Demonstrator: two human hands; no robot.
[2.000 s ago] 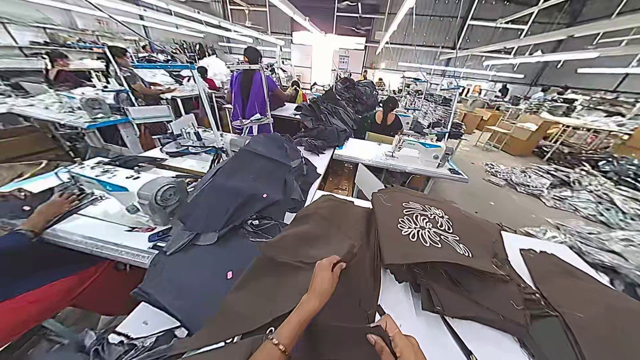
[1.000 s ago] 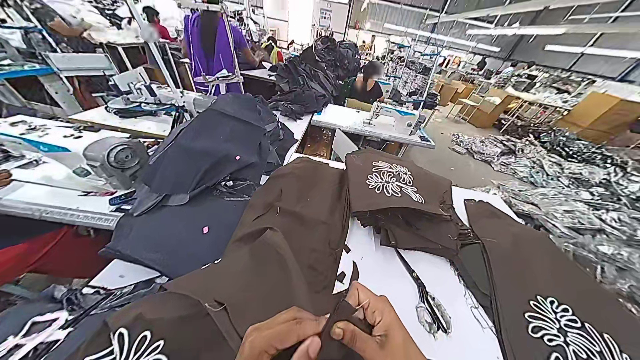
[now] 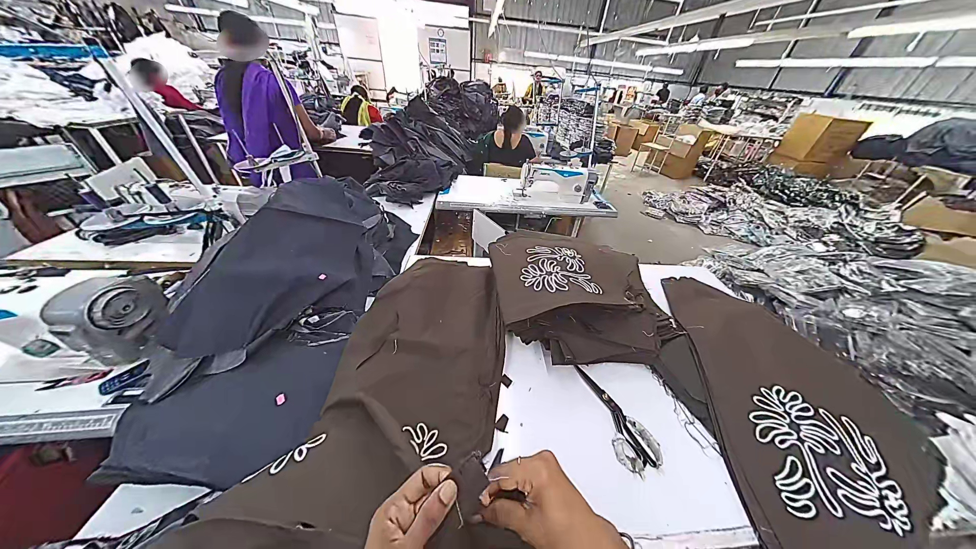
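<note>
Dark brown fabric pieces [image 3: 427, 343] with white embroidery lie on a white table. At the bottom centre my left hand [image 3: 415, 507] pinches the fabric's edge between thumb and fingers. My right hand [image 3: 537, 499] holds the same edge just beside it, with a loose thread and a small dark pointed thing at its fingers; what the latter is I cannot tell. Fabric shears [image 3: 625, 427], with wrapped handles, rest on the table to the right of my hands. Beyond them sits a stack of embroidered brown pieces [image 3: 564, 297]. Another embroidered brown panel [image 3: 808, 427] lies at the right.
Dark navy fabric [image 3: 252, 282] is heaped on the left, beside a sewing machine [image 3: 107, 320]. Ahead stands another sewing machine [image 3: 560, 183] on its white table, with a seated person [image 3: 509, 145] behind. Bundled garments [image 3: 839, 305] cover the floor at right.
My hands have come together at the brown fabric's edge; two seconds ago my left hand lay farther up on the fabric. The view has turned to the right.
</note>
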